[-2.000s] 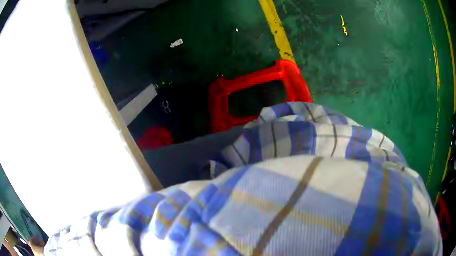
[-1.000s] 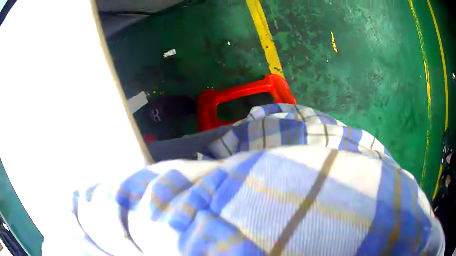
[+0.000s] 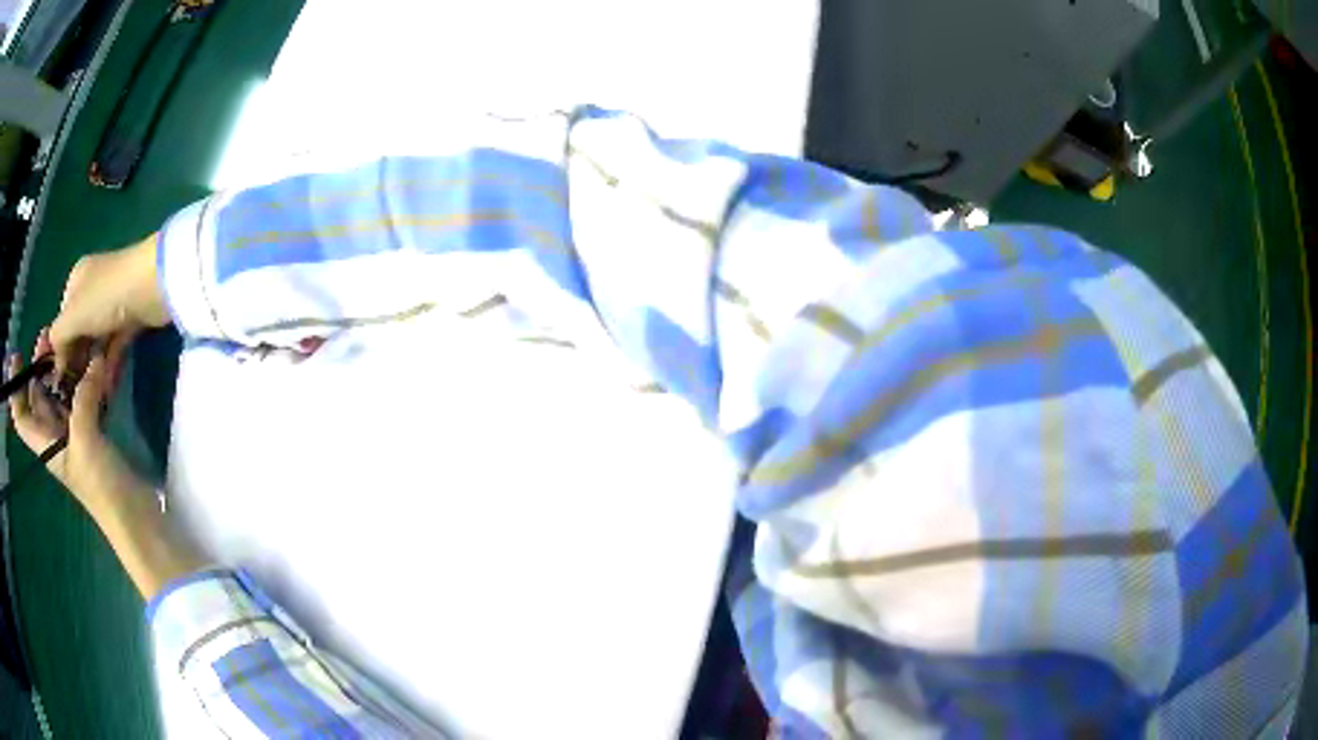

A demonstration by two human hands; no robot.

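Observation:
A black phone-frame-like part (image 3: 32,379) is held between my hands near the left edge, over the green belt. It is small in view, partly hidden by my fingers and cut off by the picture's edge. My right hand (image 3: 113,297) comes from above, with its fingers on the part. My left hand (image 3: 90,451) comes from below and grips it too; the fingertips of both hands meet closely there. What the fingertips do is too small to tell. Another black frame (image 3: 152,99) lies on the green belt (image 3: 188,130) at the upper left.
The white work surface (image 3: 434,521) lies under my plaid-sleeved forearms. A grey cabinet (image 3: 968,87) stands at the top right, with a black and yellow object (image 3: 1081,156) beside it. Green floor with yellow lines shows at the far right. Other items line the belt's far edge.
The view has swung from the floor and red stool to the work surface and belt. Both hands and the black part are now in view at the left.

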